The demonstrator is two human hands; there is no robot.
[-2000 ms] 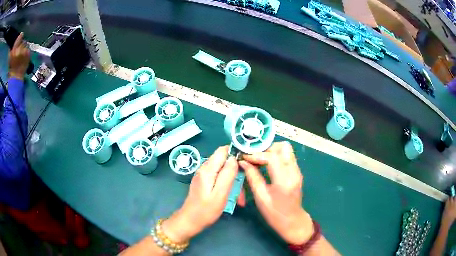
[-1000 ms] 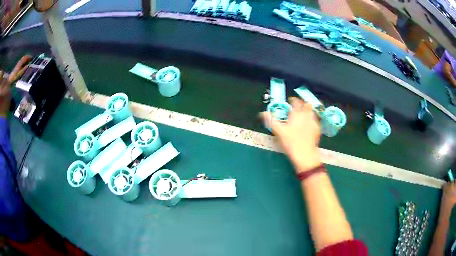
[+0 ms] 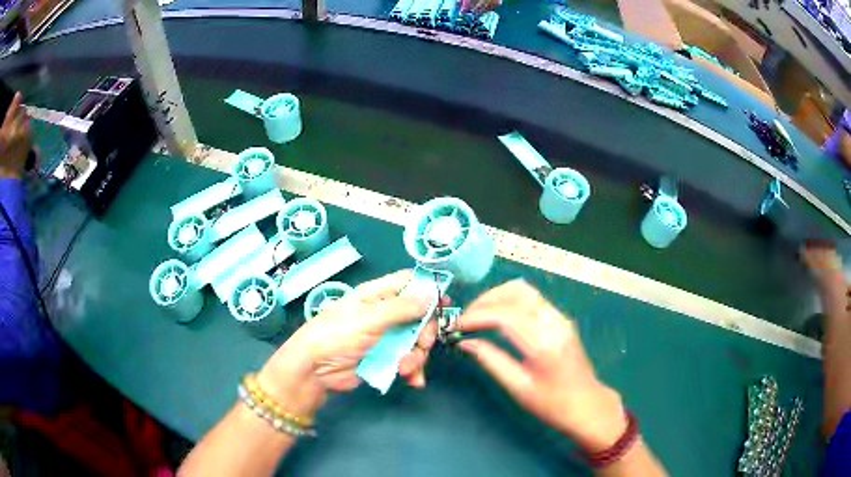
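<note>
A turquoise fan unit (image 3: 446, 235) is held above the bench, its round head up and its flat handle pointing down and left. My left hand (image 3: 350, 337) is shut on the handle just below the head. My right hand (image 3: 527, 349) pinches a small dark and metallic circuit board (image 3: 450, 324) beside the handle's neck. Thin dark wires show near the neck. My fingertips partly hide the board and the neck.
Several waiting fan units (image 3: 252, 296) lie at left on the green bench. Others ride the dark belt behind the pale rail (image 3: 551, 265). Small metallic parts (image 3: 770, 429) lie at right. A black machine (image 3: 112, 144) and another worker's hand are at left; another worker's arm is at right.
My right hand has come back from the belt with a fan unit, and my left hand has come into view holding its handle. Fan units on the belt have shifted left.
</note>
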